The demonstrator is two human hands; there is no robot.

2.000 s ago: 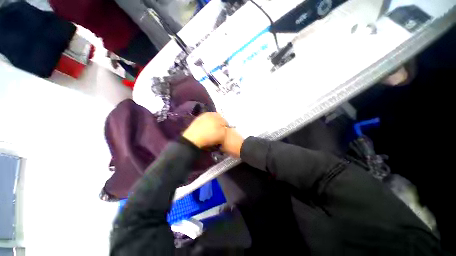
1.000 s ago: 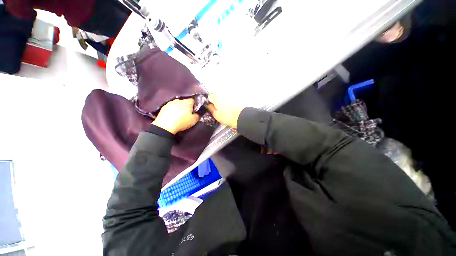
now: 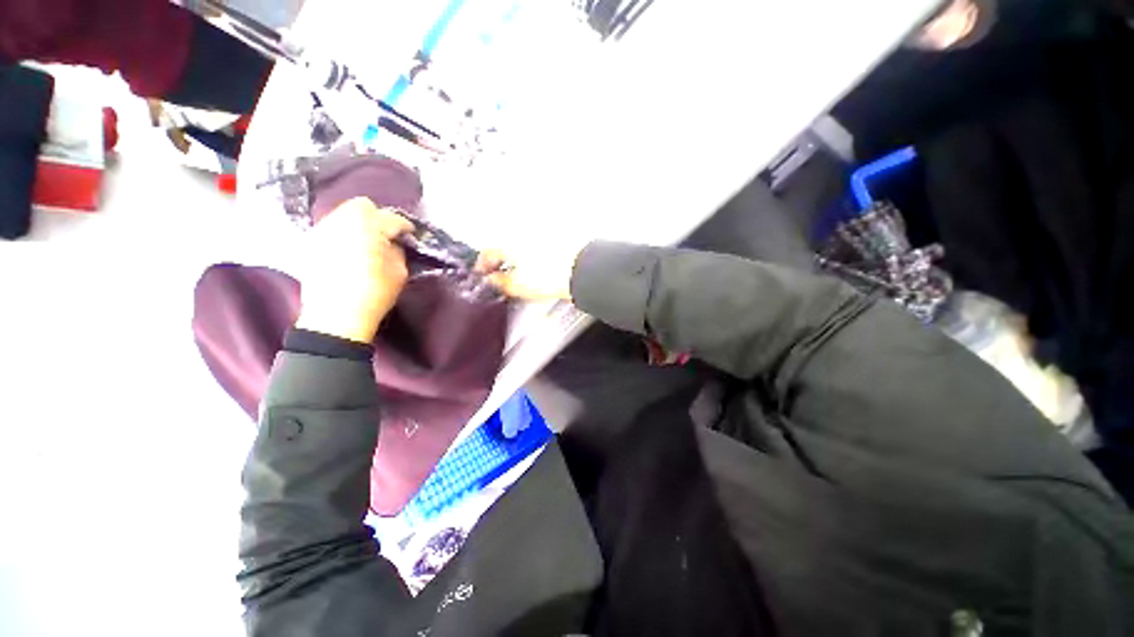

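A plum garment [image 3: 442,348] lies over the table's front left edge and hangs down. My left hand [image 3: 361,268] grips its patterned grey edge strip near the middle of the cloth. My right hand [image 3: 529,271] pinches the other end of the same patterned strip [image 3: 442,253] at the table's front edge. The strip is stretched between the two hands. The needle area of the sewing machine [image 3: 466,134] is behind the hands, apart from the cloth they hold. More patterned trim [image 3: 296,187] lies at the garment's far left.
The white table [image 3: 696,112] runs up to the right. A blue latticed basket [image 3: 466,473] is below its left part. Patterned cloth [image 3: 889,255] and a blue bar [image 3: 885,172] are below right. Part of another person [image 3: 951,25] shows at the upper right. A red box [image 3: 69,184] stands far left.
The hands were together at the table edge, then moved apart, my left hand going left and up. The patterned strip now shows stretched between them. The view has shifted, with the machine nearer the top.
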